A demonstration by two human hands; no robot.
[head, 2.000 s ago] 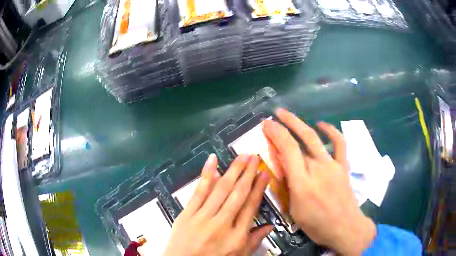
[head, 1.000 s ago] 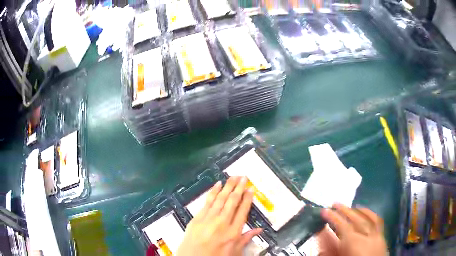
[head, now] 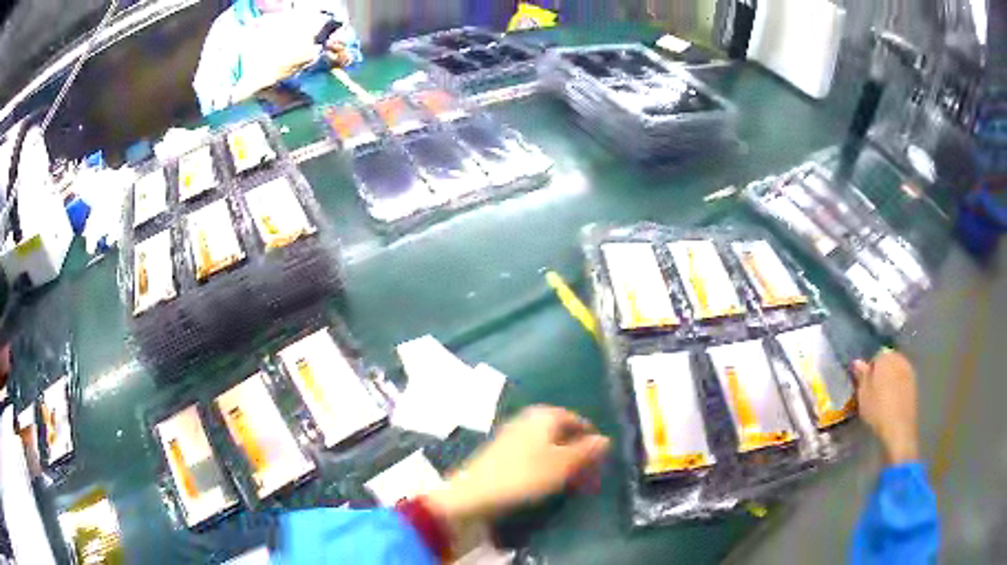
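A blister tray (head: 613, 386) with two rows of three display modules lies at the right. The modules have white backs and orange flex cables. My right hand (head: 887, 400) is at the tray's right edge, beside the lower right module; its fingertips are partly hidden, so its grip is unclear. My left hand (head: 536, 455) is slightly blurred, left of the tray's lower left module. Its fingers are loosely bent, with a gap to the tray, and nothing shows in it. Three modules, one of them a white-backed module (head: 331, 386), lie in another tray at the lower left.
Crumpled white pieces (head: 447, 386) lie between the two trays. A tall tray stack (head: 237, 298) with modules stands at the left. More trays, such as a dark tray stack (head: 640, 105), stand behind. A person in light blue workwear (head: 260, 55) is opposite. Yellow tape (head: 572, 304) marks the mat.
The view has swung right. My left hand has left the lower-left tray and is near the right tray. My right hand has moved from the lower-left tray to the right tray's far side.
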